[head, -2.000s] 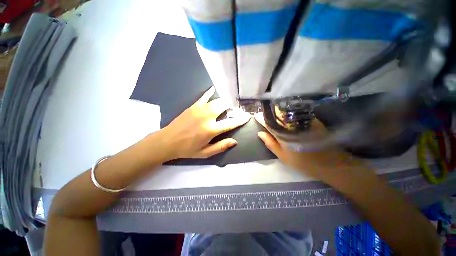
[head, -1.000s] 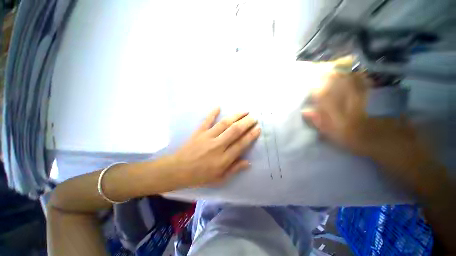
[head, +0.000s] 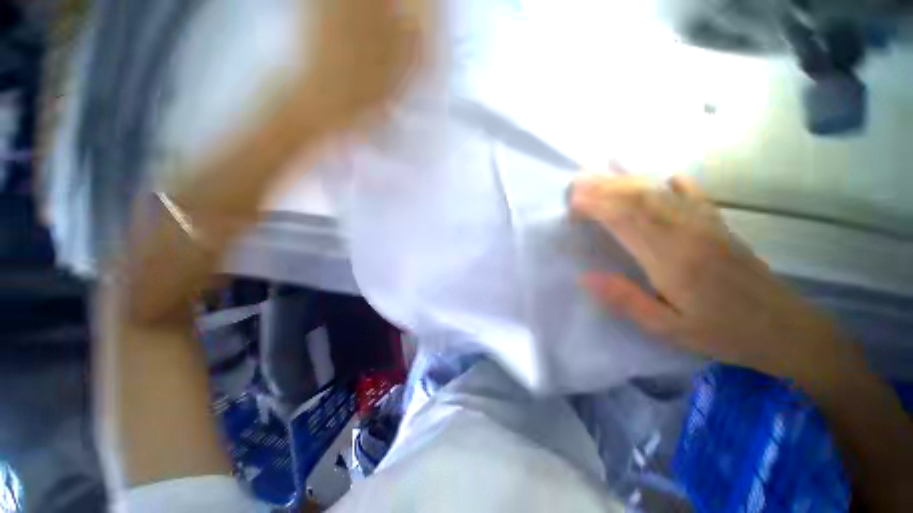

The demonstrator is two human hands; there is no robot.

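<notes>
A garment panel (head: pixel 440 225), pale reverse side showing, lies over the front table edge and hangs down in folds towards my lap. My left hand (head: pixel 370 70) is strongly blurred at the panel's upper left; whether its fingers grip the cloth cannot be told. My right hand (head: pixel 666 245) lies on the panel's right part, fingers spread over the cloth and thumb below them. Bright glare hides the panel's far edge.
The sewing machine's blurred parts (head: pixel 831 70) show at the upper right. A stack of cut pieces (head: pixel 90 170) stands at the left table edge. A blue plastic crate (head: pixel 751 446) is below the table at right. Another blue crate (head: pixel 255 441) and red cloth (head: pixel 378 391) are below at left.
My left hand has moved up and away from the panel's middle. The panel, flat a second ago, now folds and hangs over the edge. The view has shifted away from the machine.
</notes>
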